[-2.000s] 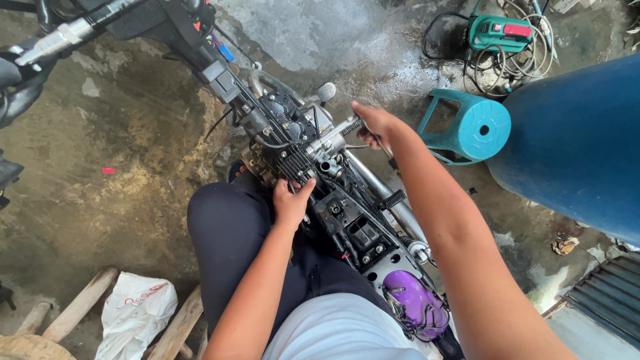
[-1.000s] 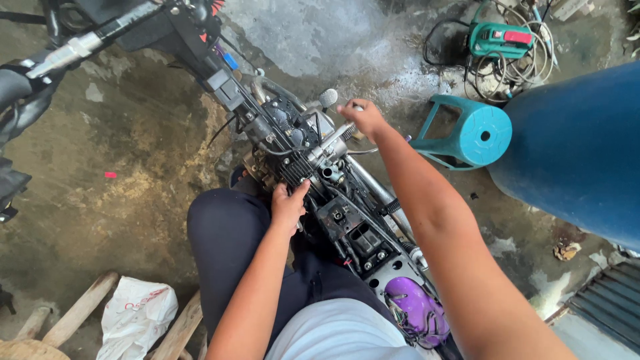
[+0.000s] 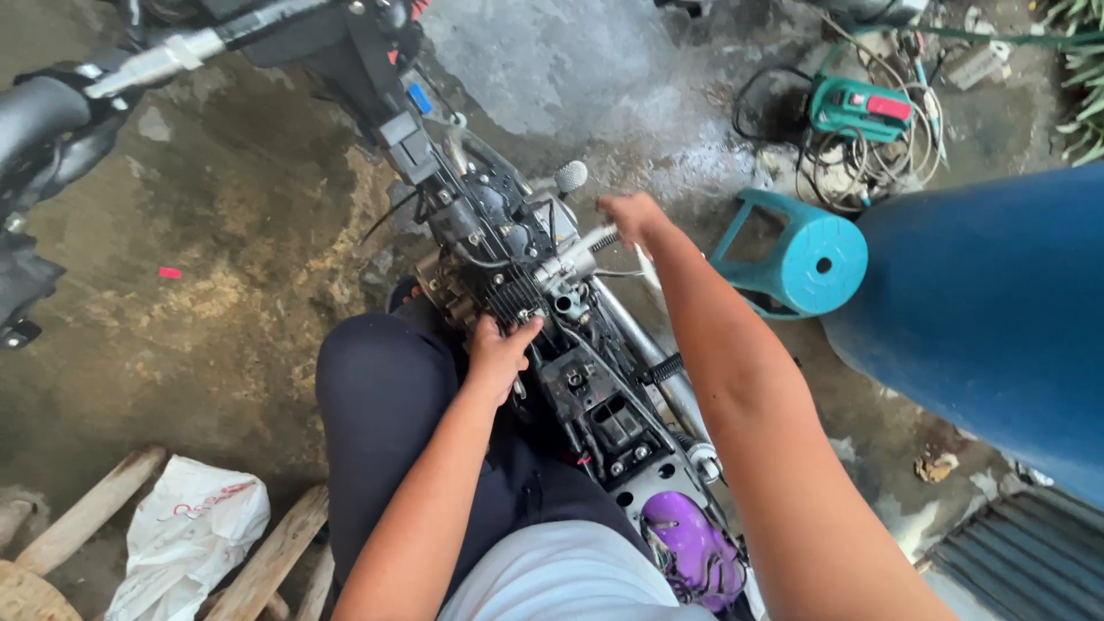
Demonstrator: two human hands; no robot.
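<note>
A stripped motorcycle frame (image 3: 595, 379) runs diagonally beneath me, its dark engine parts and wiring exposed. My left hand (image 3: 500, 354) grips something at the black finned part (image 3: 515, 297), thumb on top; a bit of a metal handle shows below the fingers. To the right, my right hand (image 3: 634, 220) is curled near the outer end of a silver metal part (image 3: 573, 259) beside the carburettor-like inlet (image 3: 567, 304). Its hold is blurred and partly hidden by the hand itself. A whitish blurred piece (image 3: 647, 267) shows under its wrist. The purple part (image 3: 690, 548) lies at the rear of the frame.
A turquoise plastic stool (image 3: 824, 263) stands at right against a large blue barrel (image 3: 975, 302). Behind is a green pressure-washer-like machine (image 3: 861, 109) with coiled hose. Handlebars (image 3: 164, 65) reach across upper left. Wooden poles (image 3: 280, 552) and a white plastic bag (image 3: 194, 530) lie lower left.
My right hand has shifted and turned around the outer end of the silver part. My left hand stays by the finned part.
</note>
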